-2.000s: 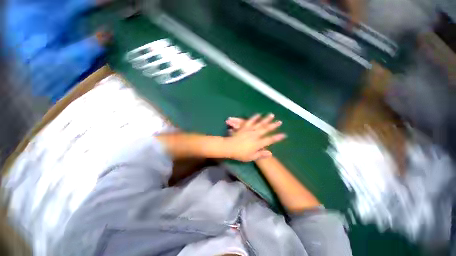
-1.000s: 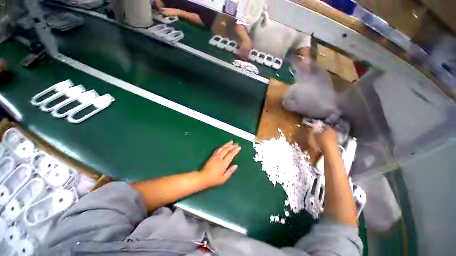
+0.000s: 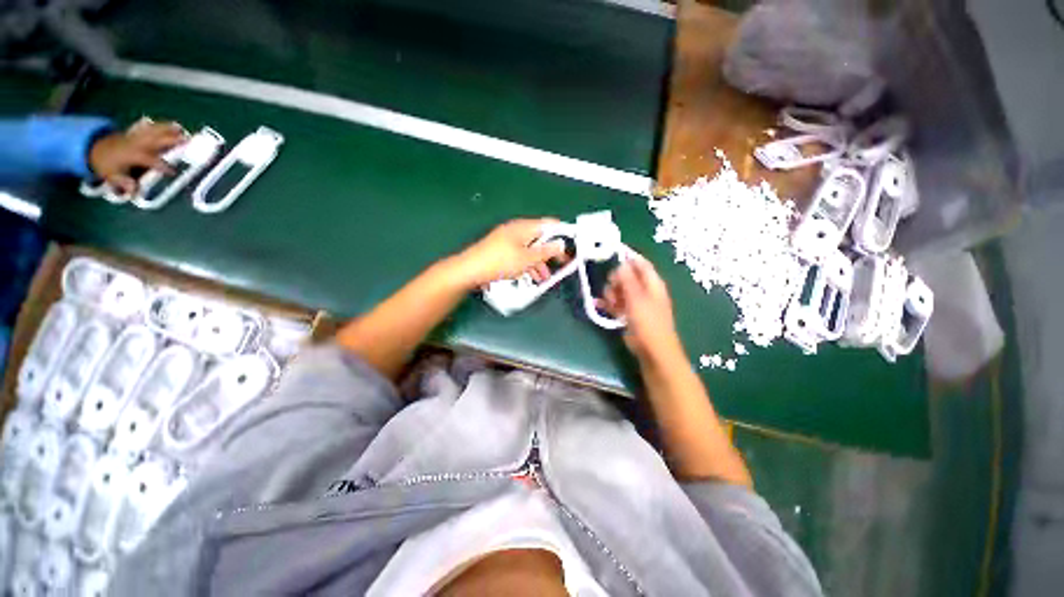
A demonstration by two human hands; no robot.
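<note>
Two white oval plastic housings lie in front of me near the front edge of the green bench. My left hand (image 3: pixel 522 252) is on the left housing (image 3: pixel 510 296), fingers over its loop. My right hand (image 3: pixel 636 300) holds the side of the right housing (image 3: pixel 593 304), whose loop slants down from its end. The housings touch or overlap at their upper ends. The fingers hide parts of both. I cannot tell if a small part is pinched in the fingers. A heap of tiny white parts (image 3: pixel 729 239) lies right of my right hand.
White housings (image 3: pixel 831 210) are stacked beyond the heap, near a brown board (image 3: pixel 697 105) and a greyish bag (image 3: pixel 793 53). A carton (image 3: pixel 317 323) of housings stands at left. Another person's hand (image 3: pixel 138 153) is over housings at upper left.
My right hand has come back from the stacked housings, and both hands are now on two housings in front of me. Another person's hand has reached the row at left.
</note>
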